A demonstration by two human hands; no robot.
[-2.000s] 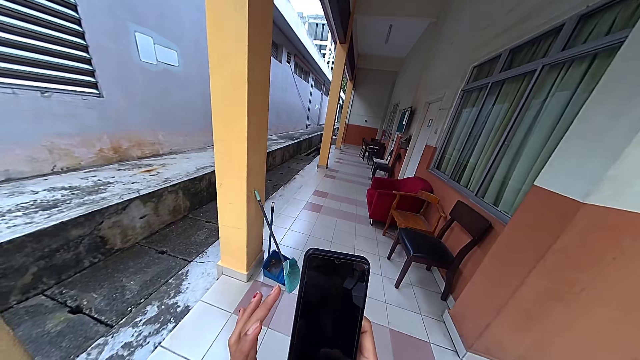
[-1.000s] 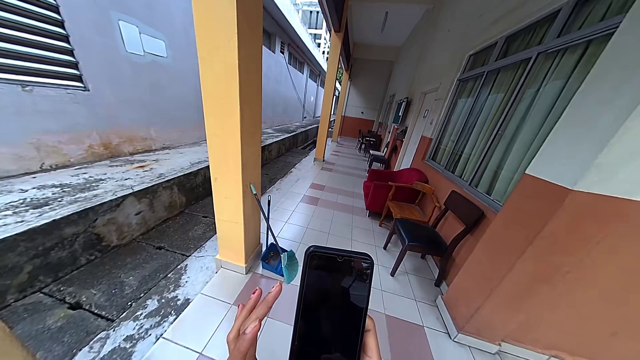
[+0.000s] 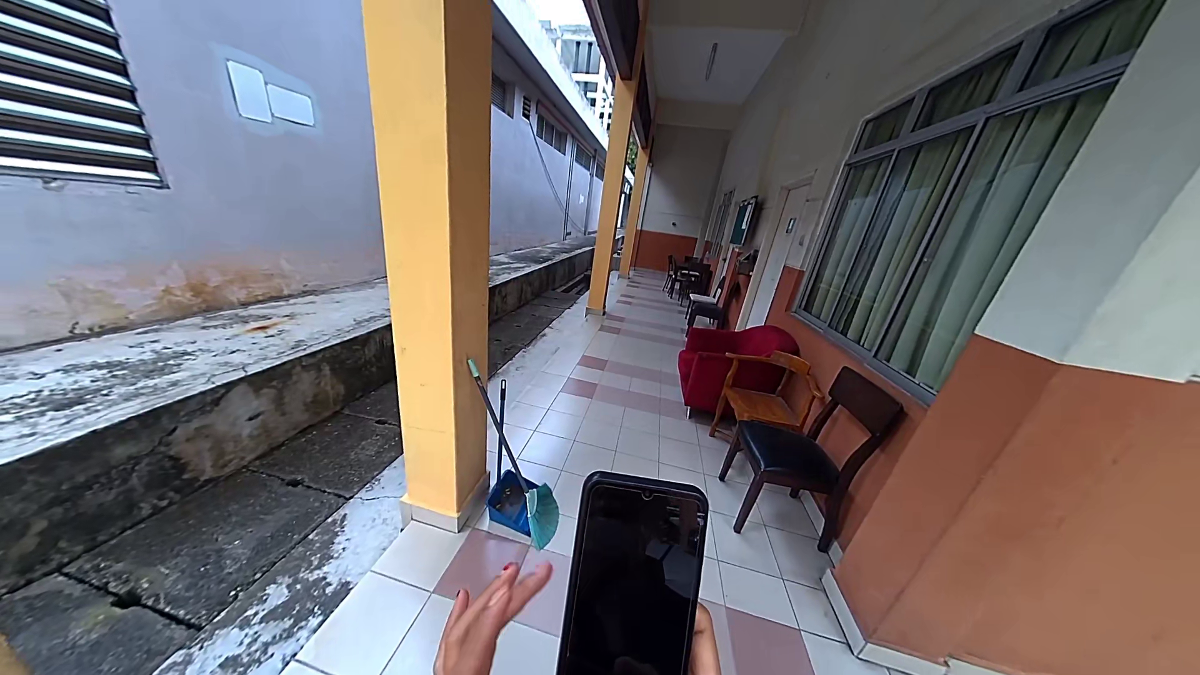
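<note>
A smartphone in a black case (image 3: 636, 577) stands upright at the bottom middle, its screen dark. Behind its right edge my right hand (image 3: 703, 642) grips it, mostly hidden by the phone. My left hand (image 3: 489, 621) is raised just left of the phone with its fingers apart, holding nothing; a gap shows between the two. Past that hand, by the foot of the yellow pillar, stand a green-bristled broom (image 3: 542, 516) and a blue dustpan (image 3: 509, 504) with a long dark handle.
A yellow pillar (image 3: 427, 262) rises left of the tiled walkway, beside a covered drain (image 3: 225, 525). Along the right wall stand a black-seated chair (image 3: 787, 455), a wooden armchair (image 3: 764, 403) and a red armchair (image 3: 703, 367). More chairs are farther down. An orange wall corner (image 3: 1050, 497) juts out near right.
</note>
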